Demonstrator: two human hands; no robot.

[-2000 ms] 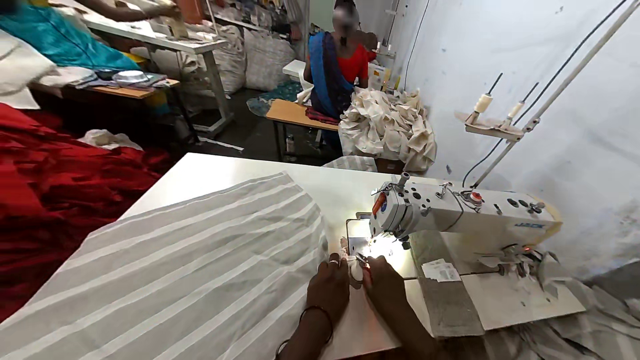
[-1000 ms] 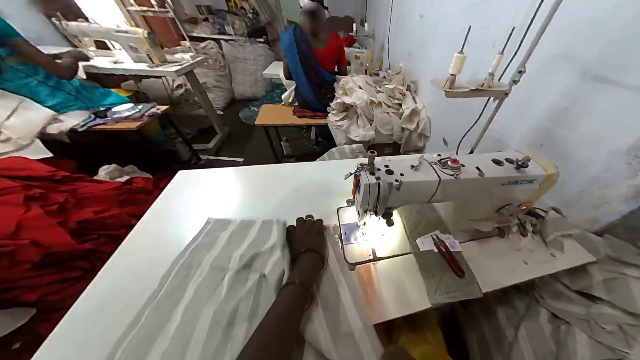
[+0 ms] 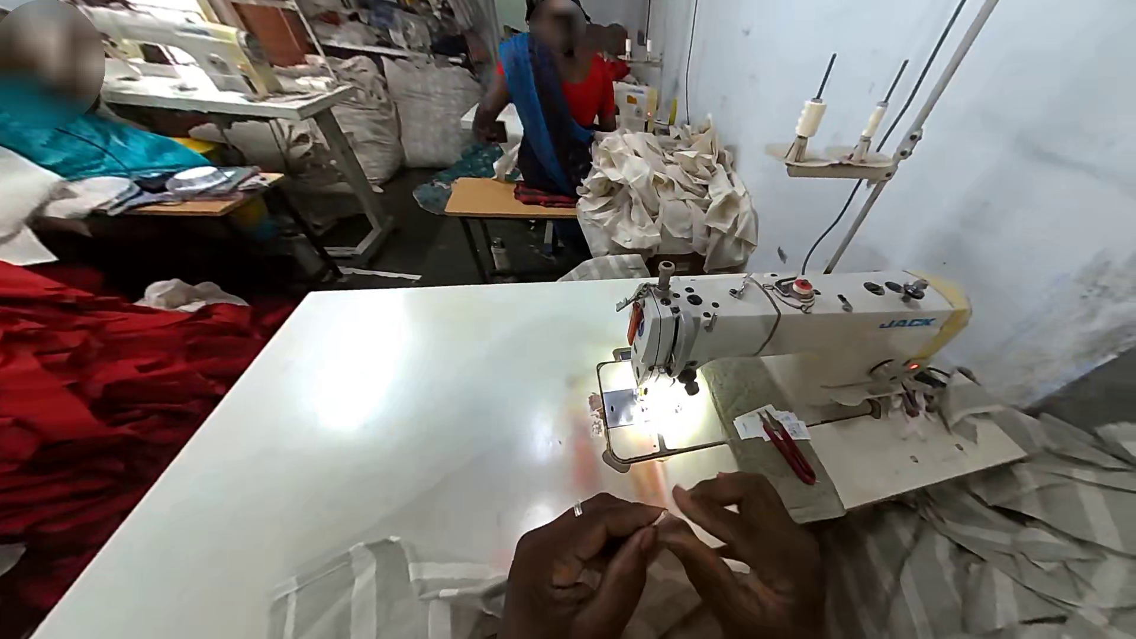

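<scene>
My left hand (image 3: 581,564) and my right hand (image 3: 750,555) meet fingertip to fingertip at the front edge of the white table. Between the left thumb and fingers is pinched a small edge of pale fabric, mostly hidden. The right fingers touch the same spot, and whether they grip it is unclear. Grey-and-white striped fabric (image 3: 364,590) lies beside and below my left hand. Beyond the hands stands a white Jack sewing machine (image 3: 825,328), its needle area lit. Red-handled thread snips (image 3: 785,448) rest on small white labels (image 3: 754,423) on the machine bed's grey cover.
The white tabletop (image 3: 355,399) extends left. Striped fabric (image 3: 1021,532) is heaped at the right, red fabric (image 3: 106,399) at the left. A thread stand (image 3: 830,169) rises behind the machine. A co-worker (image 3: 559,98) stands near a cream fabric pile (image 3: 666,191); another person sits far left.
The red-handled snips, in my right hand's area two seconds ago, lie on the machine bed. My left hand has left the flat striped fabric, which has moved toward me, and both hands are together.
</scene>
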